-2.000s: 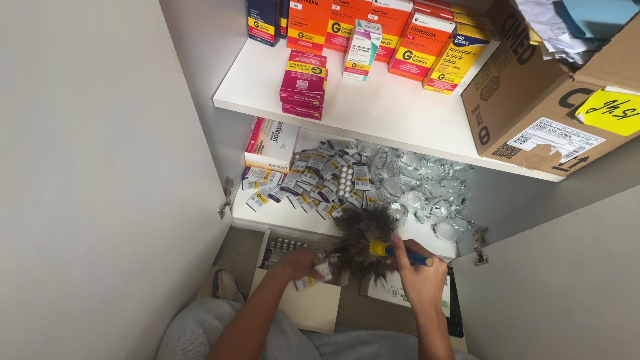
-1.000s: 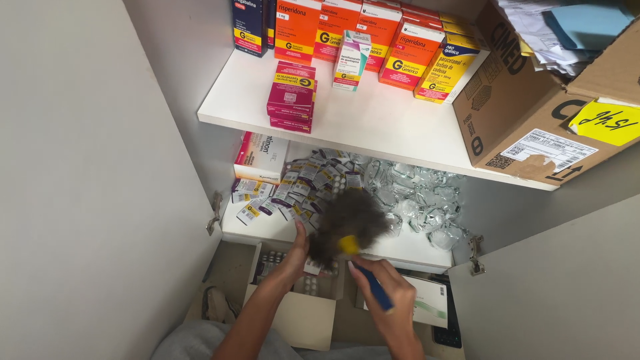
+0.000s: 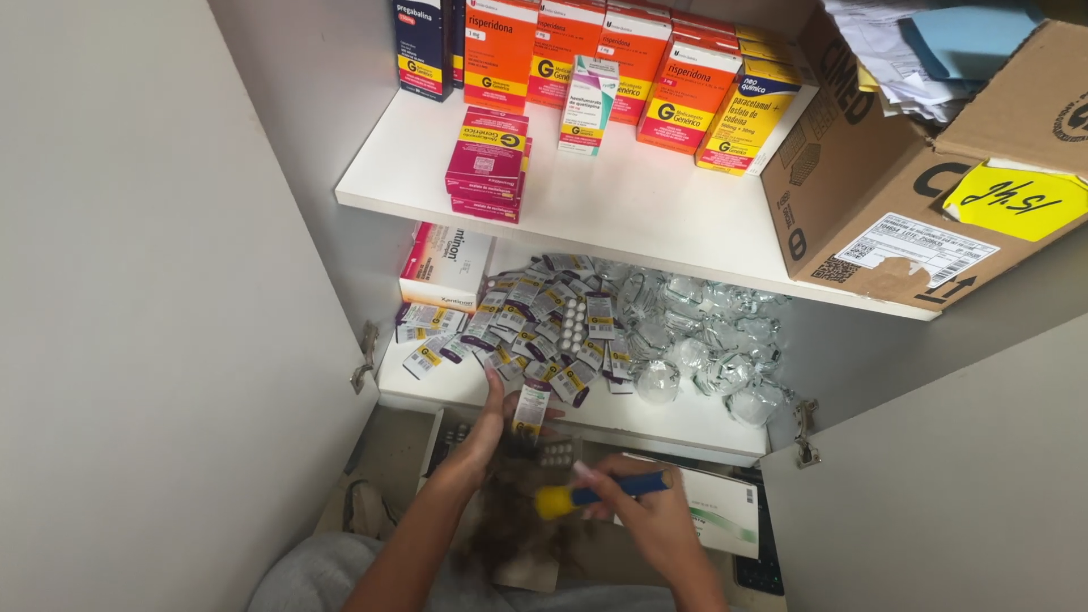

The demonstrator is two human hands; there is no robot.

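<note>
My left hand (image 3: 489, 425) is at the front edge of the lower shelf, with a small medicine packet (image 3: 531, 408) lying against its fingers. In my right hand (image 3: 642, 506) is the blue and yellow handle (image 3: 608, 493) of a feather duster. The duster's dark brown feathers (image 3: 514, 510) are blurred and hang just below my left hand, over an open box. Many similar packets (image 3: 518, 310) lie heaped on the lower shelf, with a blister pack of white tablets (image 3: 573, 325) among them. Clear wrapped plastic items (image 3: 705, 336) are piled to their right.
Medicine boxes (image 3: 501, 51) and a cardboard carton (image 3: 858, 170) stand on the upper shelf (image 3: 646, 212). A white and red box (image 3: 446, 265) is at the lower shelf's left end. Below lie a white box (image 3: 714, 510) and a blister pack (image 3: 557, 453). Cabinet doors (image 3: 187, 297) flank both sides.
The duster has moved down from the front of the lower shelf to below my left hand. My left hand has risen toward the shelf edge since the oldest frame, where it also held a packet.
</note>
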